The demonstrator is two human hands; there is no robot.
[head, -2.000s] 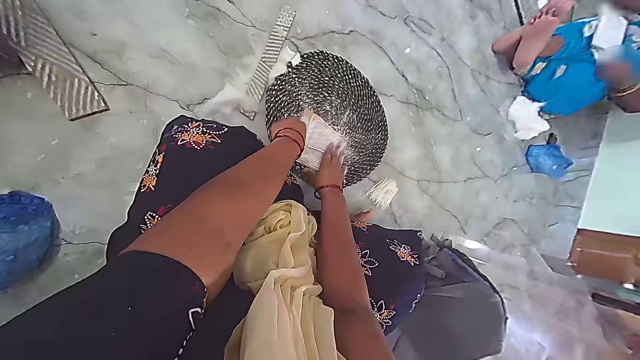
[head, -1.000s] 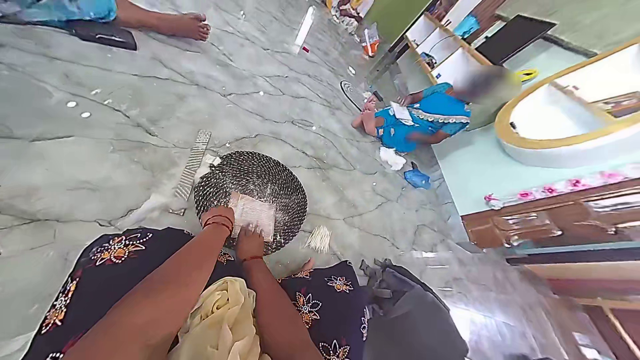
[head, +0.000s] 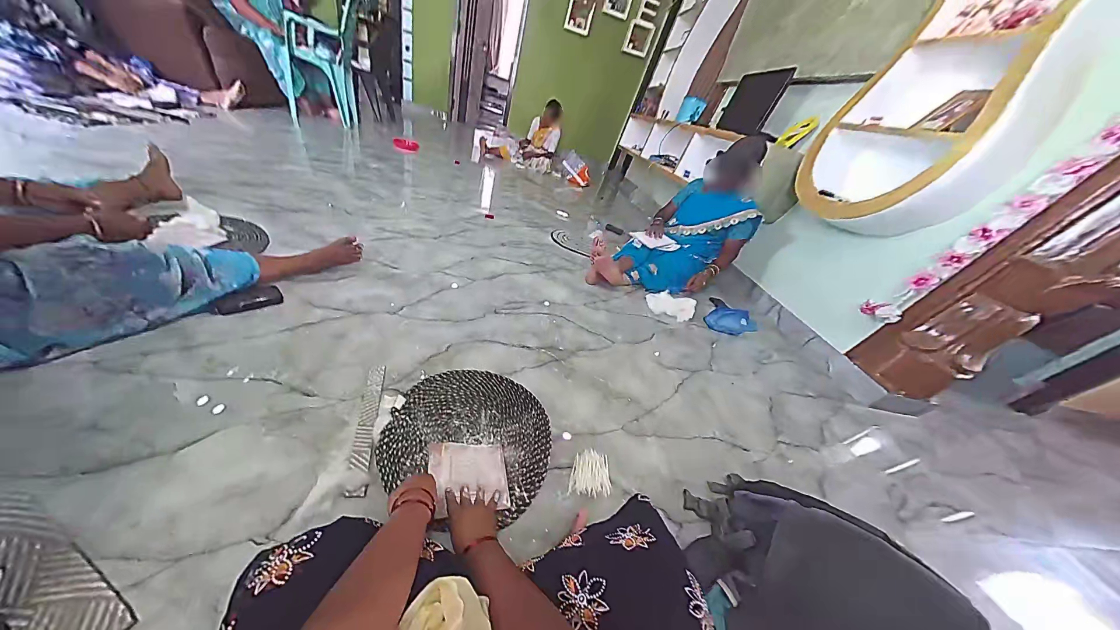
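Observation:
A round black-and-white woven mat [head: 503, 398] lies on the marble floor in front of my lap, dusted with white powder. On it rests a flat, pale rectangular piece [head: 468, 464], whose material I cannot tell. My left hand [head: 415, 494] is at its lower left edge, the fingers partly hidden. My right hand [head: 472, 514] lies over its lower edge, fingers spread on top. Right of the mat is a small bundle of thin whitish sticks [head: 591, 473]. A flat patterned strip [head: 367, 420] lies along the mat's left side.
A dark grey bag [head: 822, 560] sits at my right. Another person's legs [head: 131, 280] stretch in from the left. A person in blue [head: 691, 236] sits by the wall, near a white cloth [head: 671, 305] and a blue plastic bag [head: 730, 318]. A patterned mat [head: 52, 569] lies lower left.
The view has tilted up strongly and now takes in more of the room. Both hands stay at the pale piece on the round mat.

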